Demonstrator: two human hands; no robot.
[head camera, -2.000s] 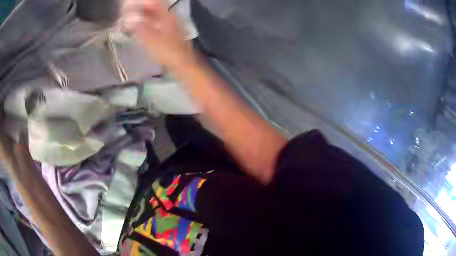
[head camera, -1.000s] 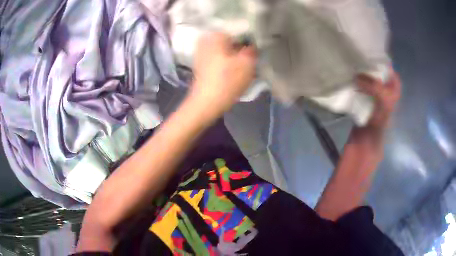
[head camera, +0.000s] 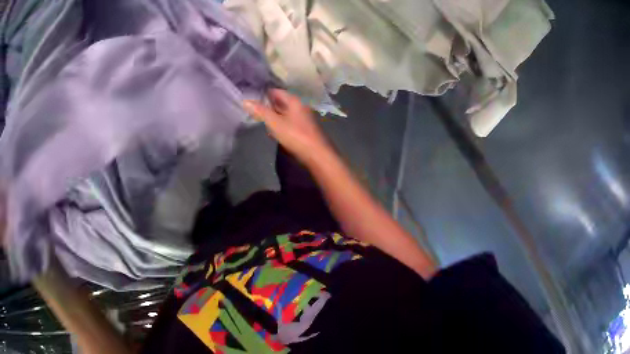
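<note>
A large lavender-grey fabric piece (head camera: 131, 97) spreads over the left of the view, its top layer blurred and lifted in folds. My right hand (head camera: 287, 121) pinches its right edge. My left forearm (head camera: 76, 311) rises from the lower left; the left hand is blurred or hidden by the fabric at the picture's left edge, so its grip cannot be told. Beige fabric pieces (head camera: 387, 45) lie crumpled at the top, just beyond my right hand, with ragged edges hanging down.
Shiny metal bars or wires (head camera: 148, 304) show low at the left, under the lavender pile. A dark glossy floor (head camera: 552, 159) with a brownish line (head camera: 483, 169) runs down the right side. A bright patch is at the lower right edge.
My right hand has moved left from the beige fabric to the lavender edge. My left hand has left the beige fabric for the far left. The lavender layer is lifted and spread.
</note>
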